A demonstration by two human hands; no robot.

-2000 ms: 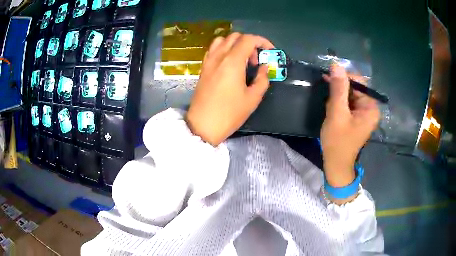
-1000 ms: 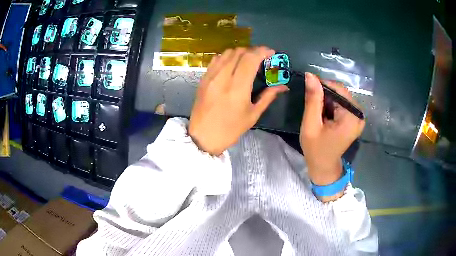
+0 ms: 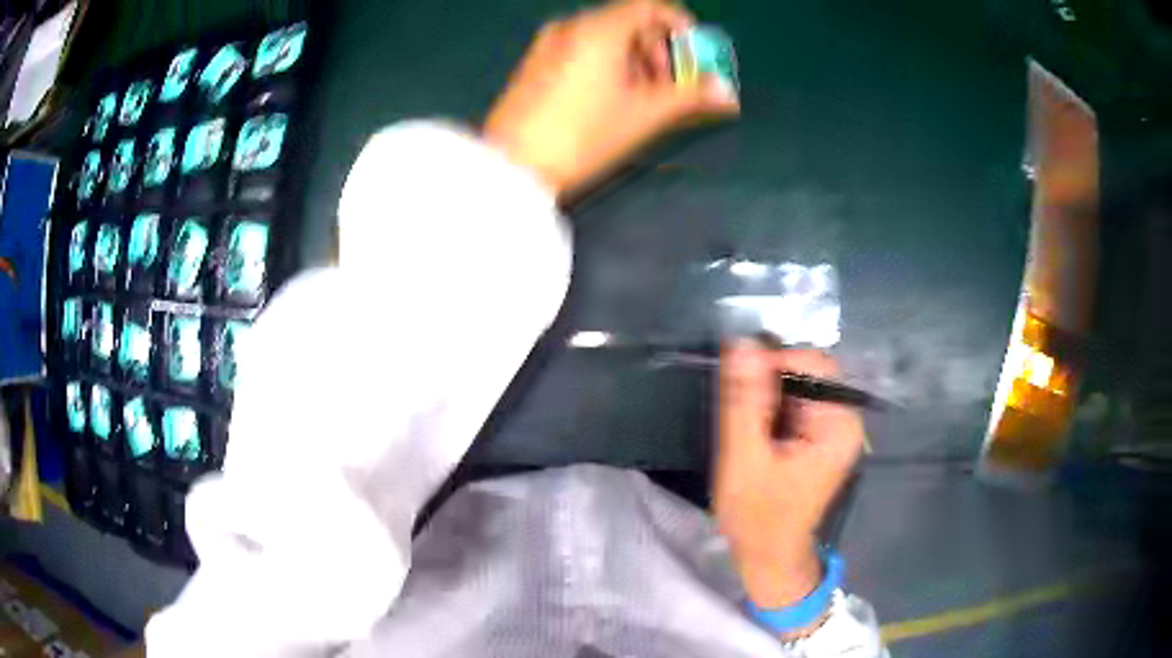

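Note:
My left hand [image 3: 585,97] is stretched out at the top centre and holds a small cyan circuit board module [image 3: 703,64] between thumb and fingers. A yellowish patch shows on the module's left part; the image is blurred. My right hand [image 3: 784,450] is low, right of centre, and holds dark tweezers [image 3: 833,388] like a pen. The tips point left over the mat and are blurred. The two hands are well apart. A shiny clear film strip [image 3: 784,302] lies on the dark green mat [image 3: 900,154] just above my right hand.
A large black tray [image 3: 161,499] with rows of cyan modules stands at the left. A long copper-orange tape-covered strip [image 3: 1062,231] lies at the right end of the bench. A blue panel [image 3: 26,264] is at the far left, a cardboard box [image 3: 45,630] at the bottom left.
My left hand has moved up and forward with the module, away from the tweezers. My right hand sits lower in the picture. The view has shifted, and the gold-amber tape sheet no longer shows.

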